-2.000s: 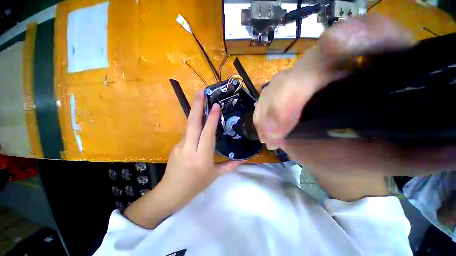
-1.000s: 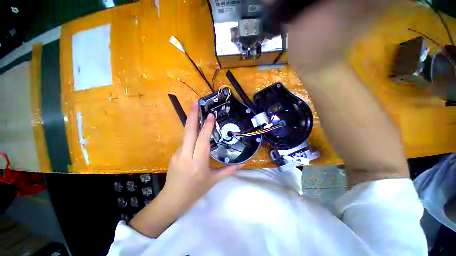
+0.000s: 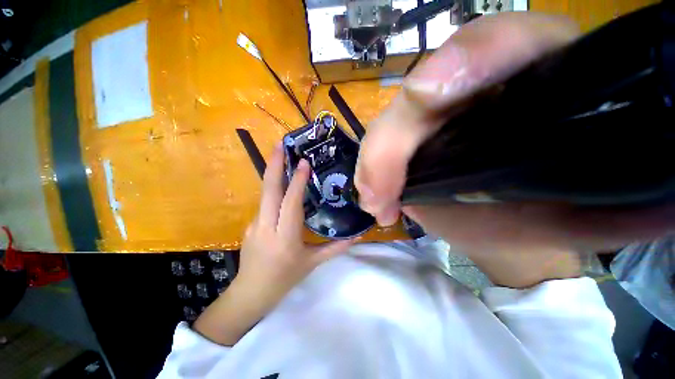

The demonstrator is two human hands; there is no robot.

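The black and silver appliance housing (image 3: 320, 211) lies open on the bench, with a pale toothed disc (image 3: 335, 189) in its centre. My left hand (image 3: 277, 215) lies on its left side, two fingers over the rim and the thumb near its lower edge. My right hand (image 3: 400, 141) is wrapped around the electric screwdriver (image 3: 540, 141), a large black blurred cylinder close to the camera. The fingertips are at the housing's right side; the driver tip is hidden. A sleeved cable with a pale connector (image 3: 249, 46) runs from the housing's narrow end. The black cover is mostly hidden behind my right hand.
The screw feeder (image 3: 366, 29) stands at the bench's far edge. Flat black strips (image 3: 251, 151) lie beside the housing. A white sheet (image 3: 121, 72) and a dark green strip (image 3: 74, 148) are on the orange bench (image 3: 192, 178) at left. Several small parts sit in a dark area below the bench.
The right hand and screwdriver have come from the feeder area back over the housing and now cover most of the black cover. The left hand keeps its hold on the housing.
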